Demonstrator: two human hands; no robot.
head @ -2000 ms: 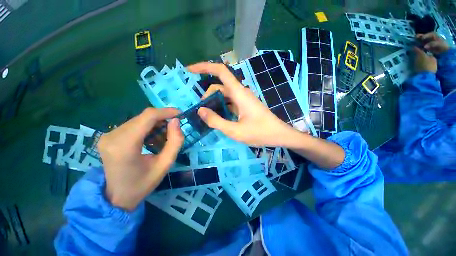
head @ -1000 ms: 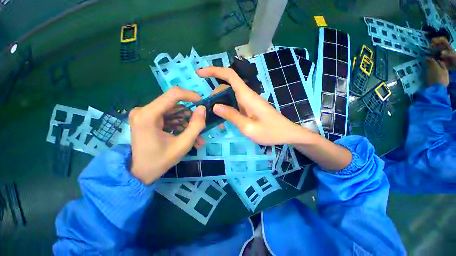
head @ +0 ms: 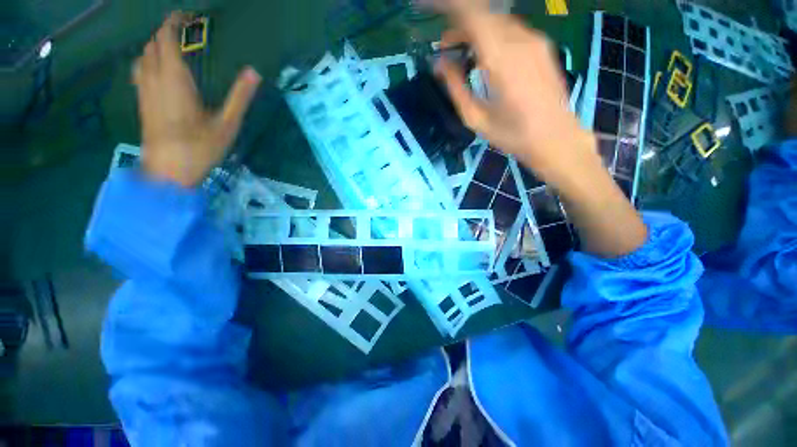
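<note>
My left hand (head: 188, 113) is at the upper left, blurred, palm down with fingers and thumb apart; nothing shows in it. Its fingertips are beside a yellow-edged frame (head: 204, 35). My right hand (head: 507, 83) is blurred at the top centre, above the black scrap pile (head: 426, 109); its fingertips are smeared, so I cannot tell whether it holds something. In front lies a pale blue sheet with a row of black pads (head: 341, 259) and a row of empty cells. Light blue empty liners (head: 349, 148) lie beneath and behind it.
Loaded sheets of black squares (head: 620, 96) lie right of my right hand. More yellow-edged frames (head: 705, 140) and dark frames lie further right, with a yellow piece (head: 557, 6) at the top edge. Another person's blue sleeve (head: 769, 236) is at the right edge.
My hands have parted: the left moved up and left, the right up and right. The dark plastic frame held between them no longer shows. The view has shifted, uncovering the sheets in front.
</note>
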